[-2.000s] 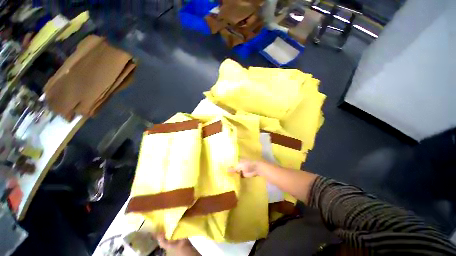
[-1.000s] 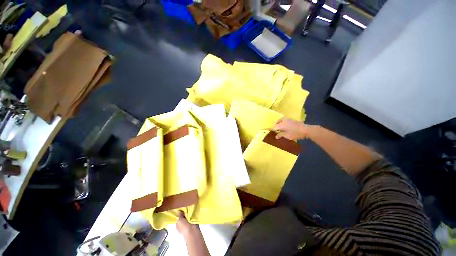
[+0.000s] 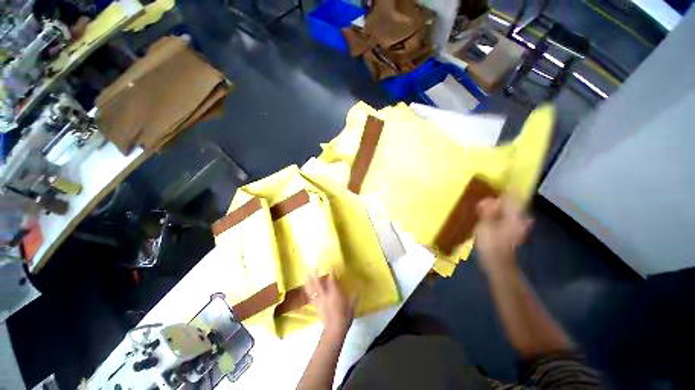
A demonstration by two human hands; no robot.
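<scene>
Yellow panels (image 3: 251,263) with brown strips (image 3: 255,302) lie overlapped on the white table. My left hand (image 3: 331,299) rests with fingers spread on their lower edge. My right hand (image 3: 499,225), blurred, grips a yellow panel with brown trim (image 3: 436,179) at its right side. One end of that panel is raised and blurred, and the panel lies over the rear yellow pile (image 3: 341,145). A white sheet (image 3: 389,232) shows between the overlapped panels and the held panel.
A sewing machine (image 3: 179,354) stands on the white table (image 3: 305,356) at lower left. Brown panels (image 3: 160,95) lie on the left table. Blue bins (image 3: 331,23) with brown pieces (image 3: 392,38) are on the floor ahead. A large grey-white surface (image 3: 625,164) stands at right.
My right hand has moved right with the brown-trimmed panel, which now lies over the rear pile. My left hand has moved up onto the overlapped panels. The view has shifted.
</scene>
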